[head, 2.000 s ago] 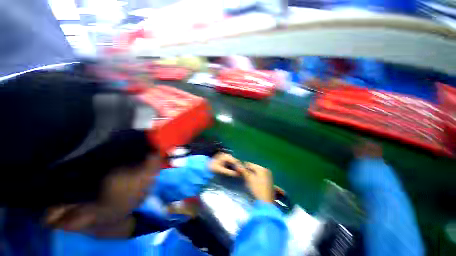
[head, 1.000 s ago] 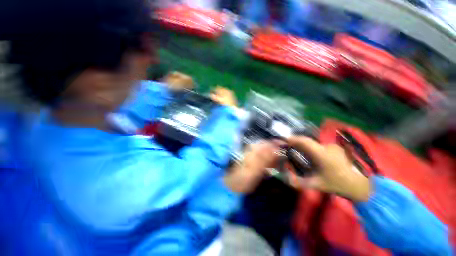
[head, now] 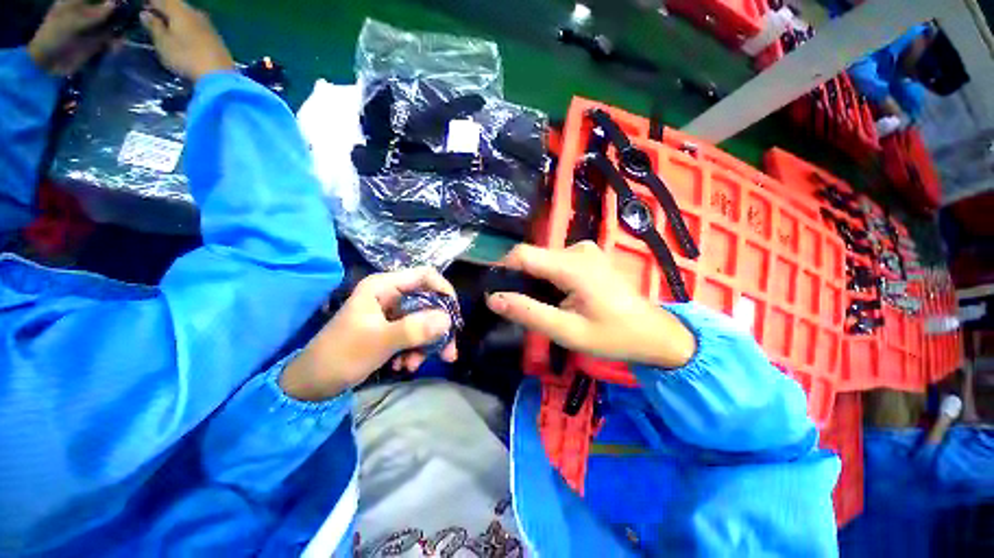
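My left hand point(head: 376, 332) is in front of my lap, its fingers closed around a dark round watch head point(head: 427, 316) with a shiny rim. My right hand point(head: 594, 305) is just to the right, with a black watch strap point(head: 523, 286) pinched between thumb and fingers. The two hands are a little apart. Beyond them a clear plastic bag point(head: 436, 142) of black straps with a white label lies on the green bench. Finished wristwatches point(head: 637, 215) lie on the left part of an orange-red tray point(head: 714, 286) to the right.
At the left a neighbour in a light blue smock point(head: 256, 185) works over another strap bag point(head: 136, 153). A white glove or cloth point(head: 332, 136) lies beside my bag. More trays with watches point(head: 888, 294) stand at the right, near a pale frame point(head: 812, 79) and another person's arm.
The view has turned right and down and is sharper. The hands, together a second ago, are now slightly apart. The tray with finished watches is now in fuller view.
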